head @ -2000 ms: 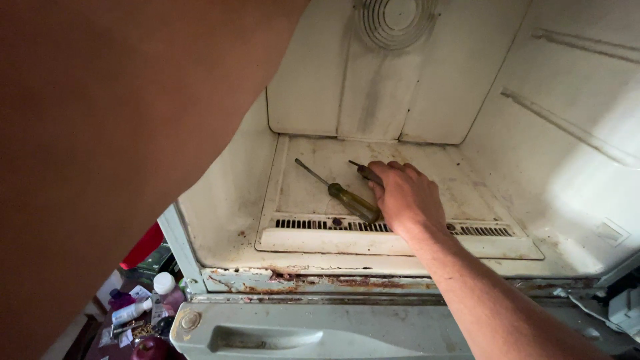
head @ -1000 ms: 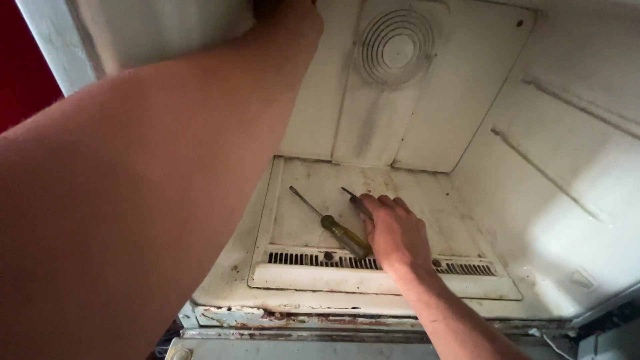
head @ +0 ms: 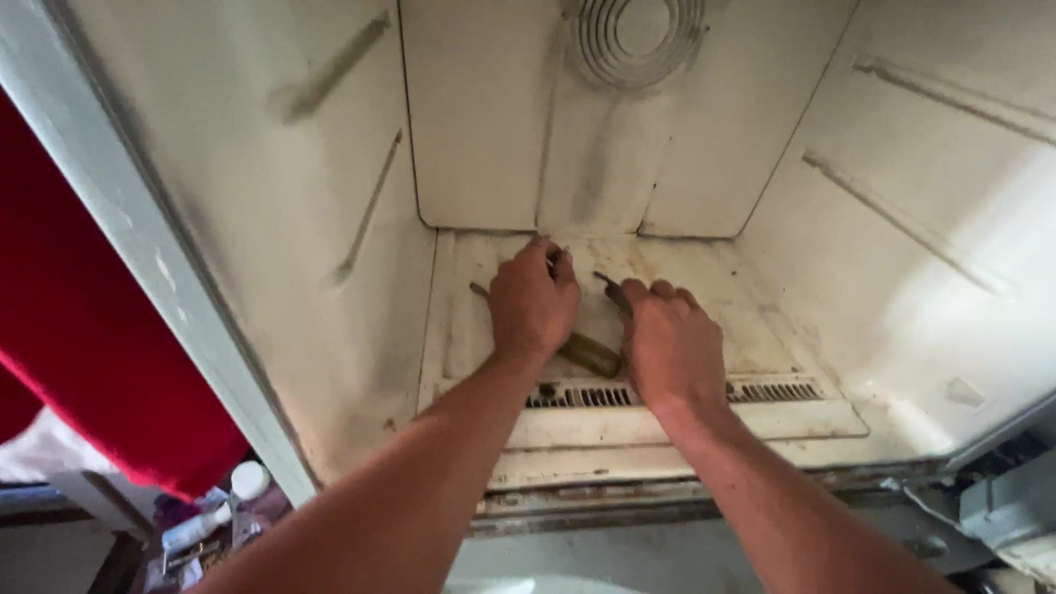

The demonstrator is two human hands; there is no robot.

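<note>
Inside a refrigerator-like cabinet with a stained floor panel [head: 742, 330], my right hand [head: 676, 342] is closed on a dark-handled tool [head: 615, 290], its thin tip pointing up and left. My left hand [head: 536, 301] is beside it on the left, fingers curled with the fingertips together; a small dark item [head: 554, 262] seems pinched there, too small to identify. Between and beneath my hands lies a screwdriver with a yellow-green translucent handle [head: 591, 355]. My left hand hides most of its shank, and the tip shows to the left.
A vent grille [head: 594, 398] runs along the panel's front. A round ringed fan cover [head: 642, 37] is on the back wall, and shelf ridges [head: 907, 219] line the sides. The front edge [head: 594, 478] is rusty. Red cloth [head: 107, 330] and bottles [head: 249, 480] are outside at left.
My left hand has come down from the upper left to the floor panel, beside my right hand. My right hand still holds the dark-handled tool. The screwdriver lies on the panel as before.
</note>
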